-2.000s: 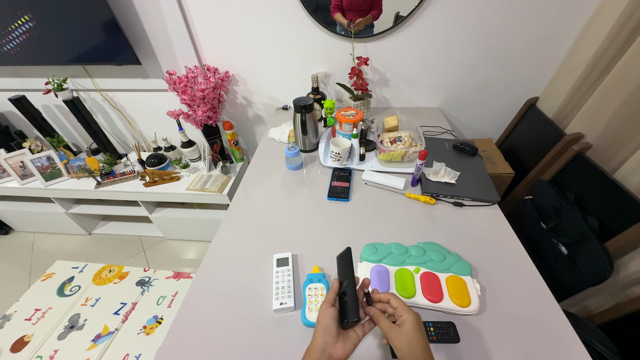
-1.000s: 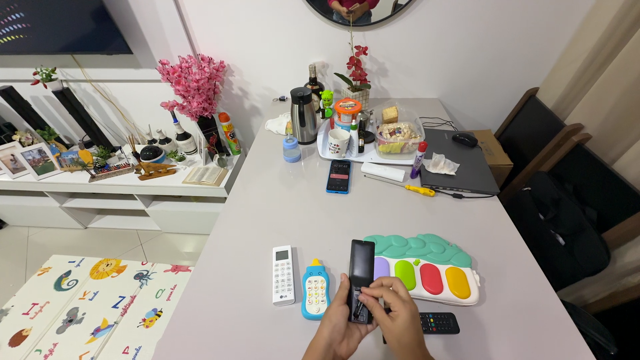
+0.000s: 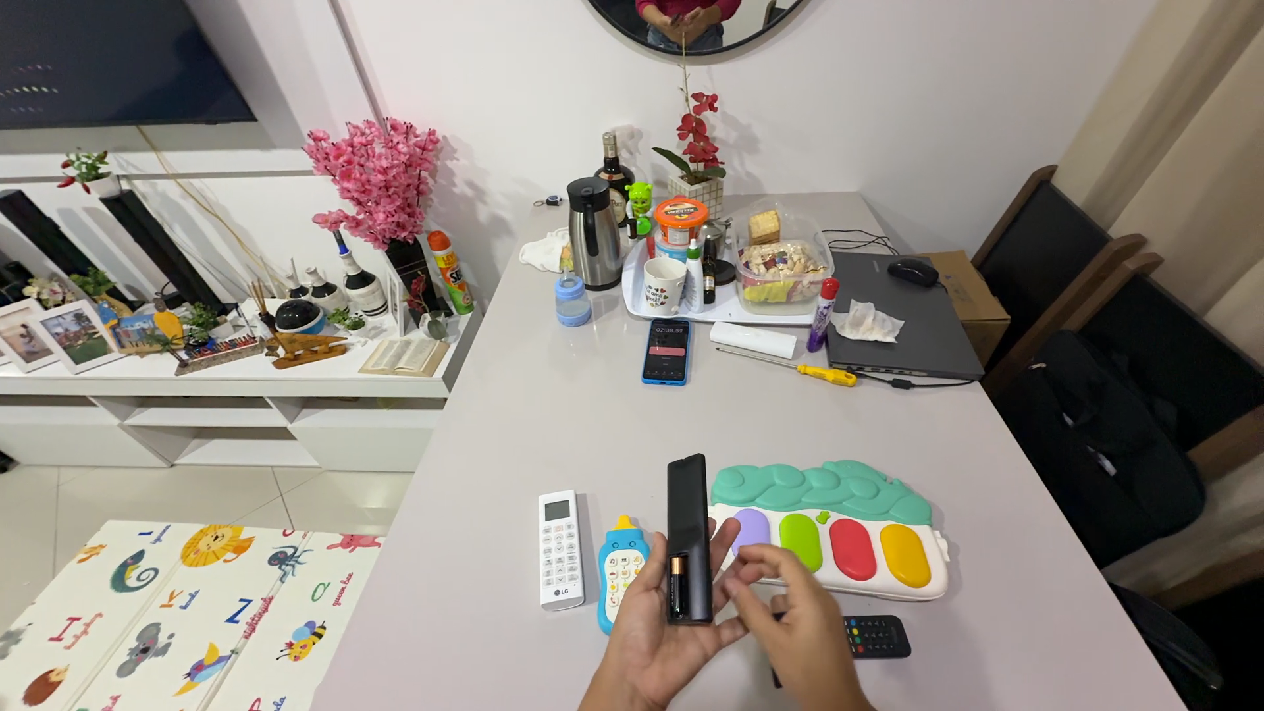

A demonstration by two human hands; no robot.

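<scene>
A black remote control (image 3: pixel 688 523) is upright in my left hand (image 3: pixel 657 622), its battery compartment facing me. One battery (image 3: pixel 678 588) with a copper-coloured end lies inside the compartment. My right hand (image 3: pixel 795 622) is just right of the remote, thumb and fingertips close together; whether something small is between them cannot be told. A blue toy phone (image 3: pixel 622 568) lies partly behind my left hand, with a white air-conditioner remote (image 3: pixel 560 549) to its left. Another black remote (image 3: pixel 877 637) lies partly hidden by my right hand. Behind it sits a toy piano (image 3: pixel 829 533) with coloured keys.
Farther back are a smartphone (image 3: pixel 667 353), a yellow-handled screwdriver (image 3: pixel 826 374), a white tray (image 3: pixel 642 296) with a cup and containers, a steel thermos (image 3: pixel 594 237), a small blue bottle (image 3: pixel 572 300) and a laptop (image 3: pixel 894 321) with a mouse. Chairs (image 3: pixel 1057 286) stand at the right.
One second ago my right fingers were over the lower part of the remote; now they are apart from it, to the right, and the battery in the compartment shows.
</scene>
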